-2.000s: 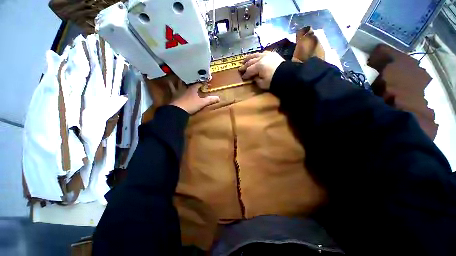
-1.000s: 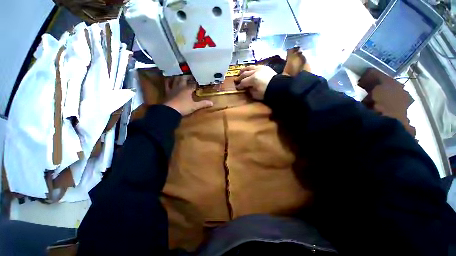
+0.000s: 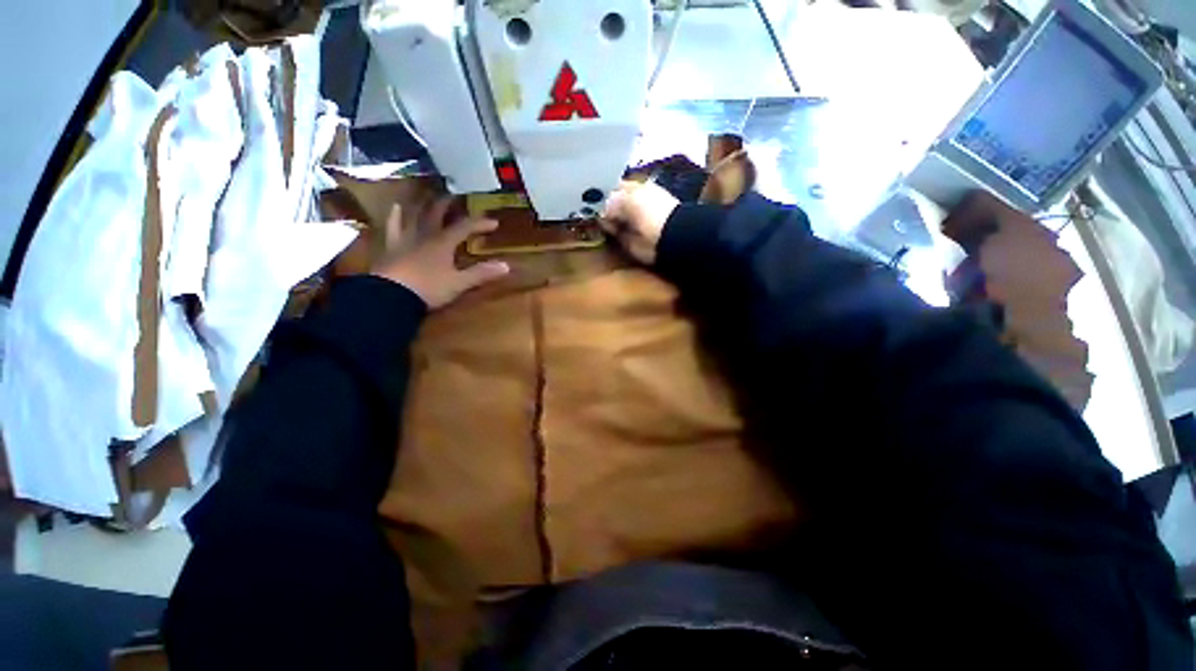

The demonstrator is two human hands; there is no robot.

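The tan-brown garment panel (image 3: 617,393) lies under the white sewing machine head (image 3: 564,118) and hangs toward my lap, with a dark centre seam. The yellow clamp frame (image 3: 531,247) presses on the cloth under the head; a darker brown patch shows inside it. My left hand (image 3: 430,256) lies on the cloth left of the clamp, fingers spread, holding nothing. My right hand (image 3: 636,220) is at the clamp's right end beside the head's tip, fingers bent together. Its fingertips are partly hidden, so I cannot tell whether they pinch anything. The needle is too small to make out.
White cloth pieces with brown strips (image 3: 99,302) are piled at the left. Dark reddish-brown patches (image 3: 1030,295) lie fanned at the right. A lit control panel (image 3: 1049,105) stands at the upper right. Shiny metal bed plate (image 3: 787,144) shows behind my right sleeve. Crumpled brown cloth is at the upper left.
The clamp and panel have shifted left under the machine head, and both hands have moved left with them. The head's tip is now near the clamp's right end. My view has shifted too.
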